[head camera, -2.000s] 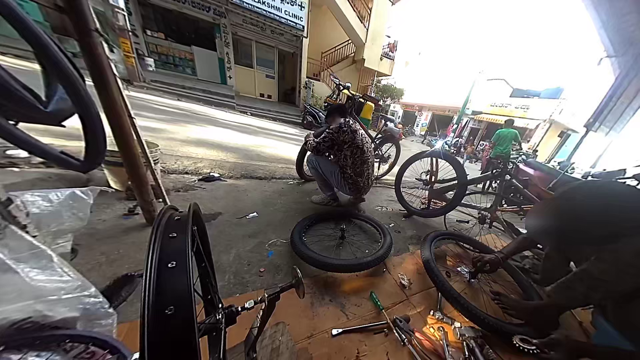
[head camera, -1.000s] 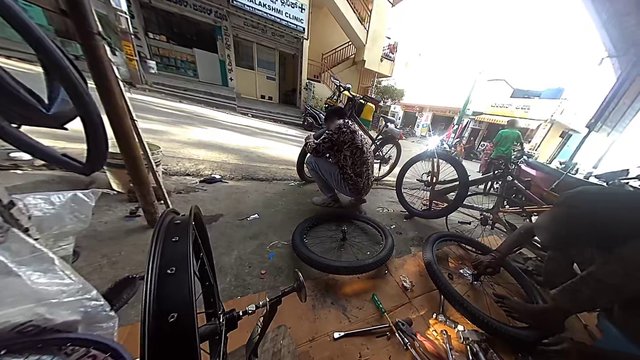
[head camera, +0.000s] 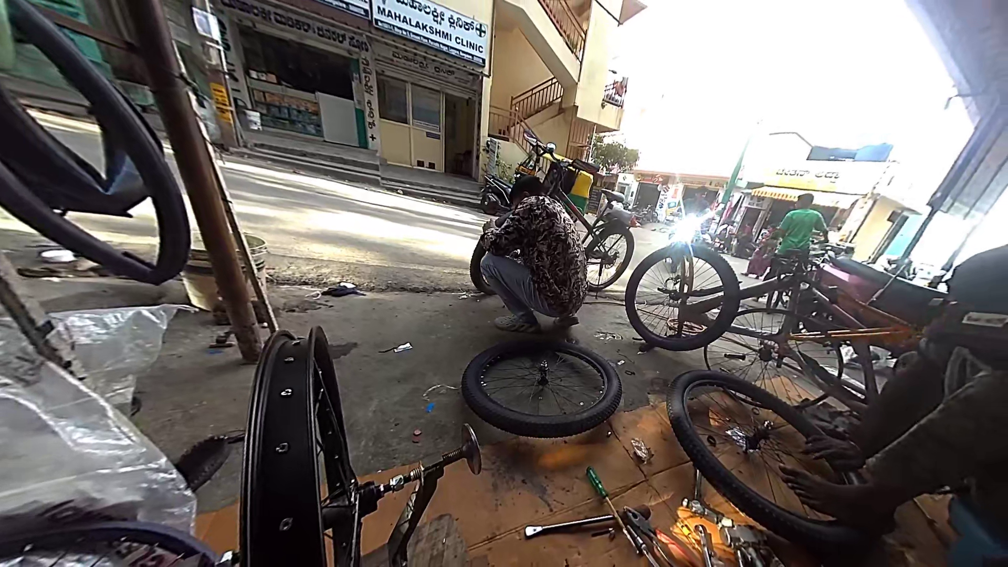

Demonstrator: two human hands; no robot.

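Note:
Neither of my hands is in view. Nearest to me stands a black bicycle rim [head camera: 285, 449], upright on its hub axle in a metal wheel stand [head camera: 413, 504] with a round-ended screw. A wheel with a black tyre [head camera: 543, 431] lies flat beyond it. On the cardboard [head camera: 512, 504] are a green-handled screwdriver [head camera: 597, 482], a metal wrench or lever [head camera: 567, 526], pliers [head camera: 642, 528] and several metal parts [head camera: 740, 535]. At the right, another wheel [head camera: 693, 441] lies tilted by the bare feet [head camera: 827, 492] of a co-worker.
A person in a patterned shirt [head camera: 551, 244] squats beyond the flat wheel. Bicycles [head camera: 795, 315] stand at the right. A rusty post [head camera: 197, 181], a hanging tyre [head camera: 169, 228], a bucket [head camera: 201, 276] and plastic sheeting [head camera: 71, 441] are at the left. The road [head camera: 354, 213] runs behind.
The co-worker at the right has leaned back, and the hand that was at the tilted wheel's hub has gone from it. The rim in the stand has not plainly moved.

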